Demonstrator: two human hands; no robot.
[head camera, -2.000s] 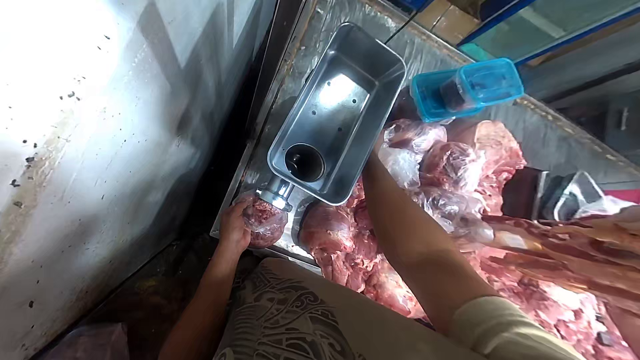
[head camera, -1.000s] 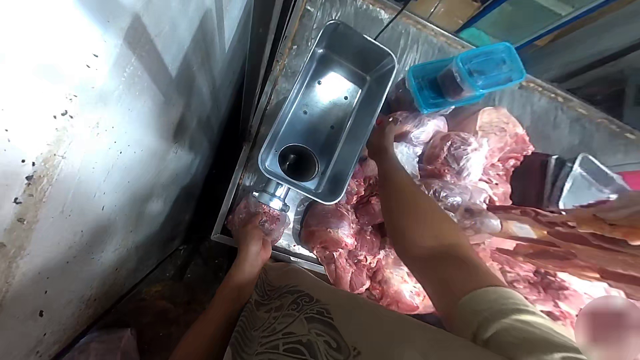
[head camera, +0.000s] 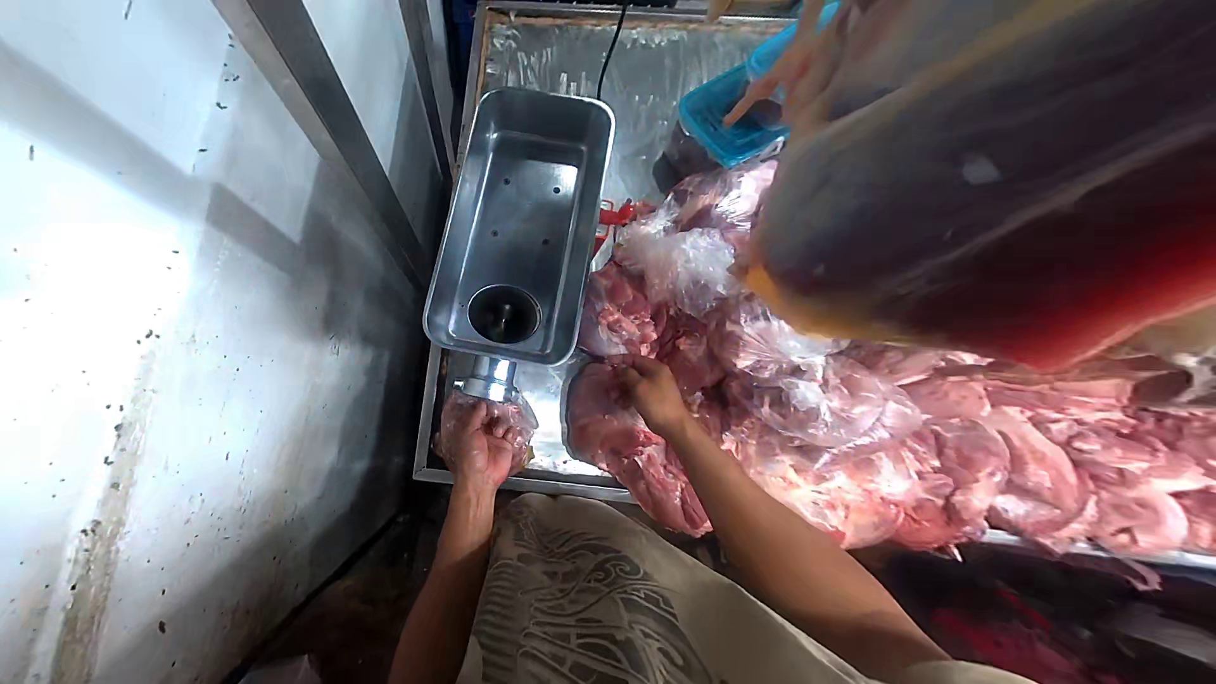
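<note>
A meat grinder's metal hopper tray (head camera: 532, 228) stands at the left of the metal table, nothing in its pan. Under its front end the grinder's outlet (head camera: 491, 378) points toward me. My left hand (head camera: 484, 451) grips a clear plastic bag of ground meat (head camera: 451, 427) at that outlet. My right hand (head camera: 651, 394) lies on raw meat (head camera: 603, 418) just right of the hopper; its fingers are curled, and whether they hold something is unclear. Plastic-wrapped meat (head camera: 689, 271) is heaped farther right.
A blue plastic container (head camera: 727, 123) stands at the back, with another person's hand (head camera: 793, 81) at it. A large blurred hanging piece (head camera: 950, 209), likely meat, fills the upper right. A white wall (head camera: 190, 332) runs along the left. A black cable (head camera: 613, 52) leads behind the hopper.
My right hand has moved from beside the hopper's far side toward me, onto the meat. Another person's hand has appeared at the blue container. A large blurred piece now covers the upper right. The view has shifted.
</note>
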